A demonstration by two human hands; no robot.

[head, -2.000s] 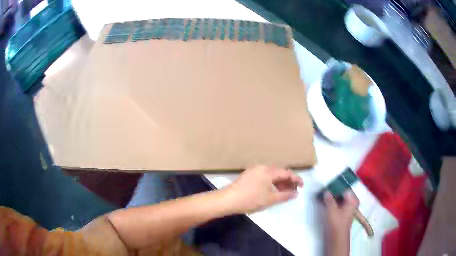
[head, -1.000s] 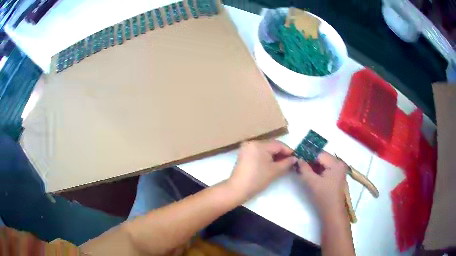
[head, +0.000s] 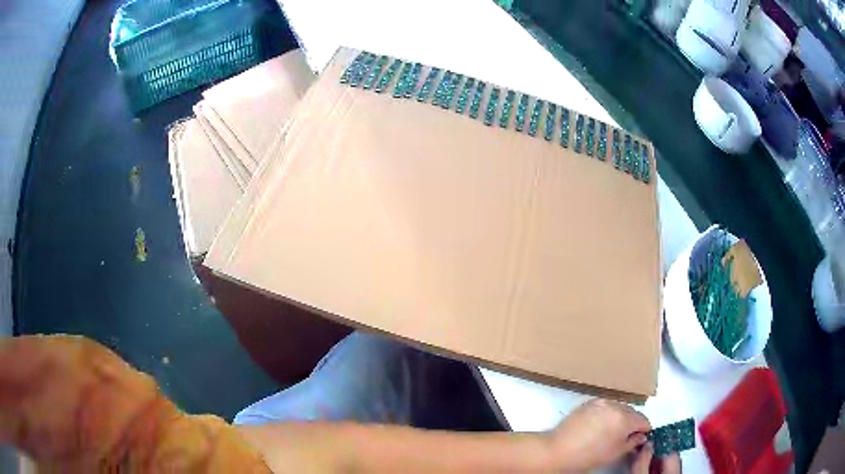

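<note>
A small green PCB panel is at the lower right, near the picture's edge. My left hand is closed with its fingertips at the panel's left end. My right hand is mostly cut off by the bottom edge; its fingertips touch the panel from below. Single PCBs lie in a row along the far edge of the large cardboard sheet.
A white bowl with green waste strips stands right of the cardboard. Red bubble wrap lies at the lower right. Spare cardboard and a green crate are at the upper left. White bowls stand beyond the table.
The view has swung left, so the hands and panel now sit at the lower right edge. Both hands remain at the panel. The pliers have left the view.
</note>
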